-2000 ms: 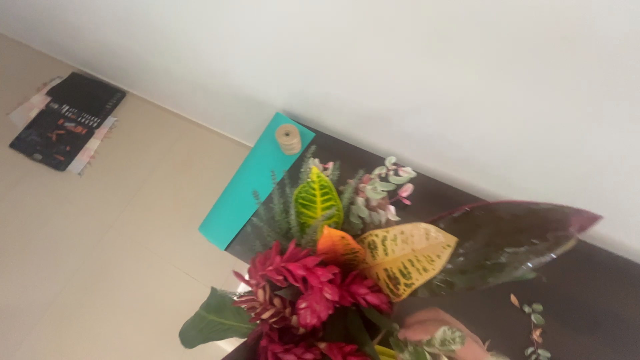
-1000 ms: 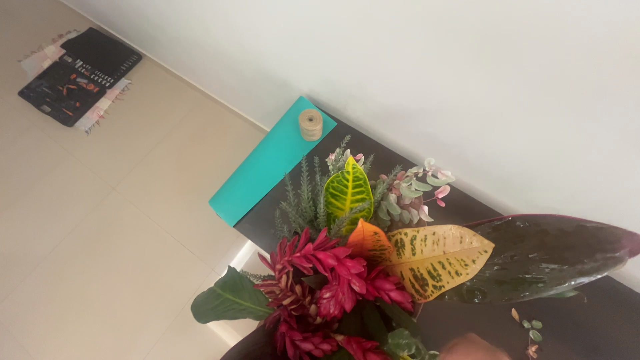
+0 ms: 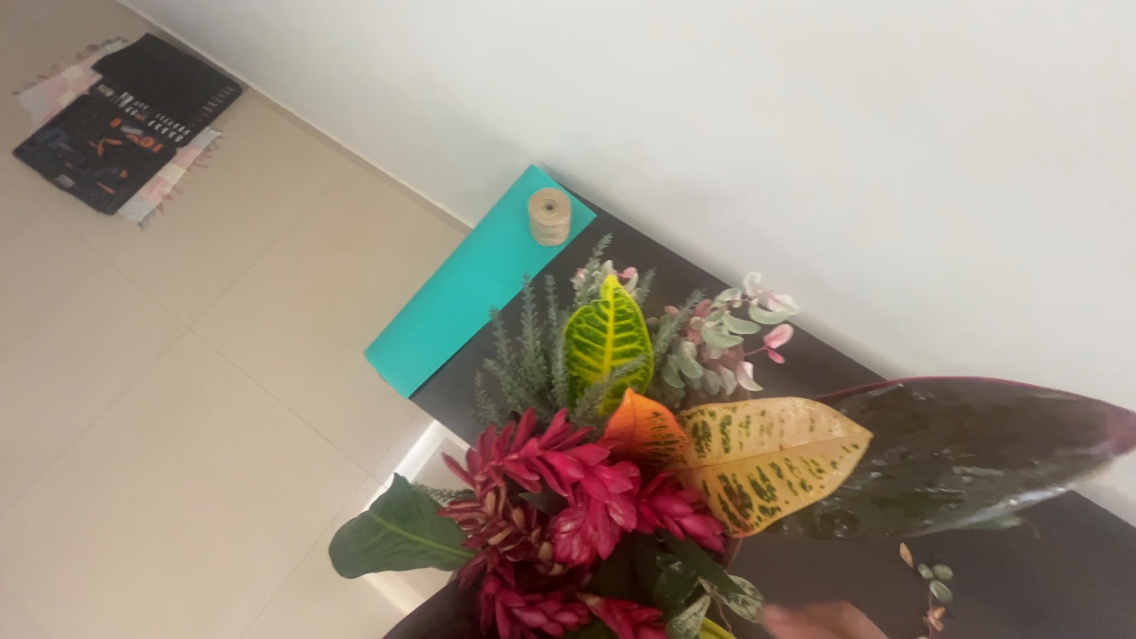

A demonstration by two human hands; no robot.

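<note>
An arrangement of red ginger flowers (image 3: 595, 497) fills the lower middle of the head view. Around the blooms stand a yellow-green croton leaf (image 3: 609, 342), a yellow spotted leaf (image 3: 777, 457), grey-green sprigs (image 3: 530, 346) and pink-and-green variegated foliage (image 3: 719, 337). A long dark glossy leaf (image 3: 958, 457) reaches to the right. Part of one bare hand (image 3: 824, 619) shows at the bottom edge, just right of the small variegated leaves; its fingers are cut off or hidden, and which hand it is cannot be told. No other hand shows.
The dark table (image 3: 825, 577) stands along a white wall. On its far end a twine spool (image 3: 550, 218) rests on a turquoise sheet or folder (image 3: 470, 293). A small loose sprig (image 3: 937, 586) lies at the right. An open tool case (image 3: 133, 124) lies on a fringed cloth on the tiled floor.
The hand beside the small variegated leaves showed more fully two seconds ago; now only a part is in view at the bottom edge. The view has shifted.
</note>
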